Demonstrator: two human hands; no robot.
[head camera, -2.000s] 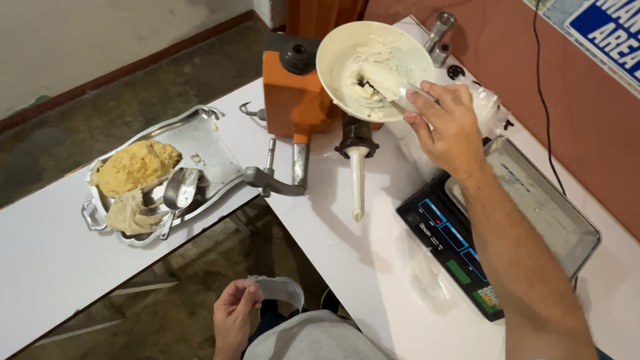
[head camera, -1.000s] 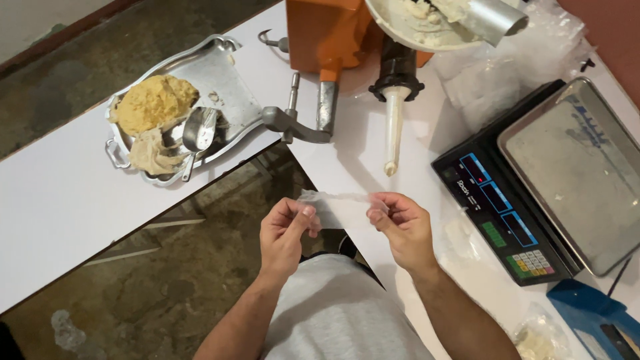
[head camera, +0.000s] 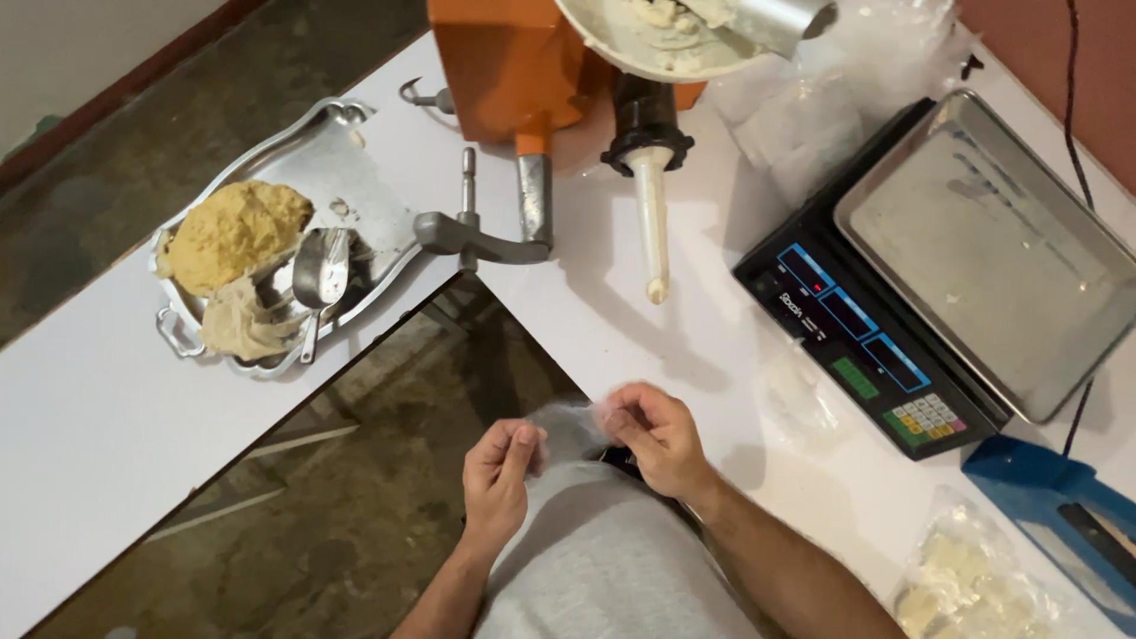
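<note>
My left hand (head camera: 506, 470) and my right hand (head camera: 652, 435) pinch a thin clear plastic bag (head camera: 566, 424) between them, in front of my grey shirt. Above my right hand points the white tube nozzle (head camera: 654, 222) of an orange grinder or stuffer (head camera: 506, 71), with pale paste at its tip. A white bowl (head camera: 603, 40) on top of the machine holds pale paste and a metal scoop (head camera: 785, 25). To the left, a silver tray (head camera: 382, 191) carries a yellow dough-like mass (head camera: 235, 232), a beige lump (head camera: 244, 324) and a metal scoop or ladle (head camera: 321, 271).
A digital scale (head camera: 985, 257) with a steel pan stands at the right, beside a heap of clear plastic bags (head camera: 799, 124). A blue tool or case (head camera: 1056, 506) and a plastic bag of pale pieces (head camera: 972, 577) lie at the lower right. The crank handle (head camera: 484, 244) juts over the table's inner corner.
Two seconds ago my right hand was at the bowl with the scoop; it has since come down to the plastic bag beside my left hand. The view has shifted.
</note>
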